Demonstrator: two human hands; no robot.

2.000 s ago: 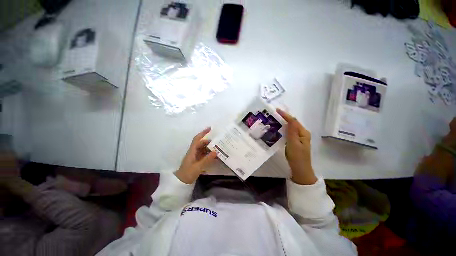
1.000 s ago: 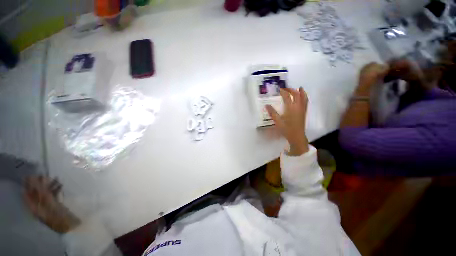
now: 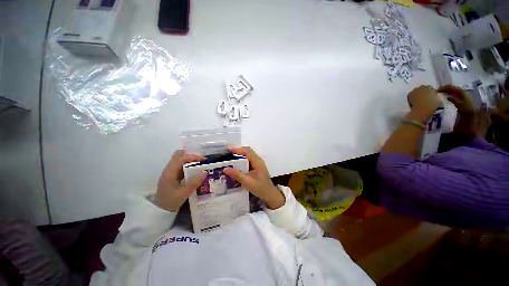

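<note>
A white product box [image 3: 219,202] with a dark purple photo stands between my hands at the table's front edge, against my top. Its top end shows a dark blue inside, with a pale flap [image 3: 211,139] rising beyond it. My left hand [image 3: 177,180] holds the box's left side near the top, thumb on the front face. My right hand [image 3: 254,176] holds the right side, thumb also on the front. A small group of white plastic pieces [image 3: 236,100] lies on the table beyond the flap. Fingers behind the box are partly hidden.
Crumpled clear film [image 3: 120,84] lies at left, beside another white box [image 3: 95,28]. A phone [image 3: 174,14] lies at the back. A heap of white pieces [image 3: 395,44] lies back right. A person in purple [image 3: 446,173] handles a box at right. A yellow bag [image 3: 325,190] is below the table edge.
The box that stood at right under my right hand is gone from there; a box with its top flap raised is now before me. My left hand has come in from the far left onto it.
</note>
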